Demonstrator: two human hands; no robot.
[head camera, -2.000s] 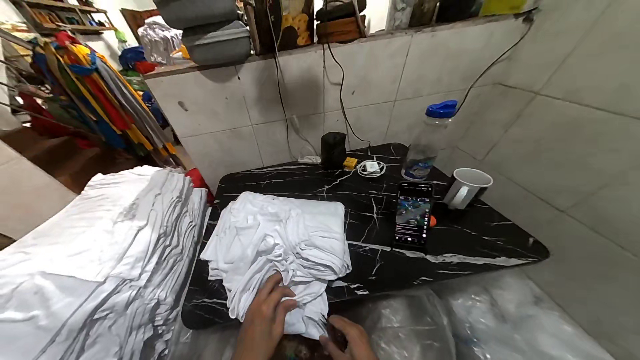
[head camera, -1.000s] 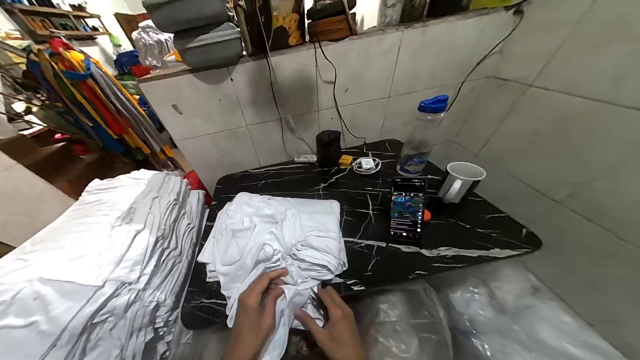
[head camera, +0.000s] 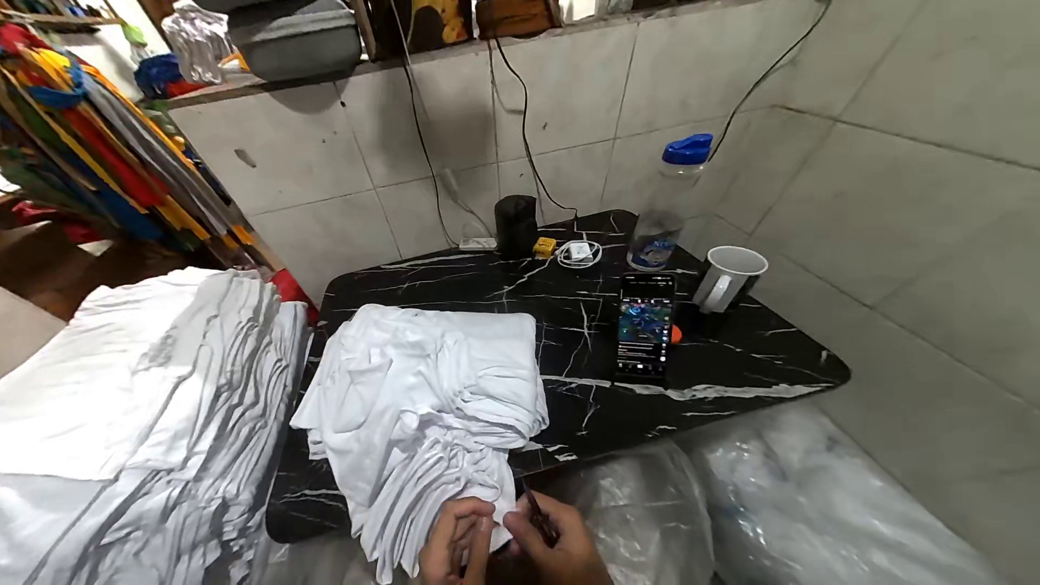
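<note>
A pile of white cloth garments (head camera: 431, 366) lies on a black marble-patterned table (head camera: 585, 414), its gathered lower part hanging over the front edge. At that hanging part, my left hand (head camera: 459, 536) has curled fingers, with the fingertips against the cloth. Close to its right, my right hand (head camera: 556, 536) holds a small dark tool (head camera: 538, 516), perhaps thread snips, by its handle. The tool's tip is near the cloth's right edge. What lies between my palms is partly hidden.
A tall stack of white cloth (head camera: 187, 390) stands left of the table. A lit phone (head camera: 646, 325), a mug (head camera: 731, 276), a bottle (head camera: 662, 211), a coiled white cable (head camera: 579, 253) and a black cylinder (head camera: 516, 226) stand or lie toward the back. Clear plastic bags (head camera: 780, 487) lie in front.
The lower part of the white cloth has been spread into more visible folds over the table's edge. My hands are lower in the view, and the dark tool shows plainly in my right hand.
</note>
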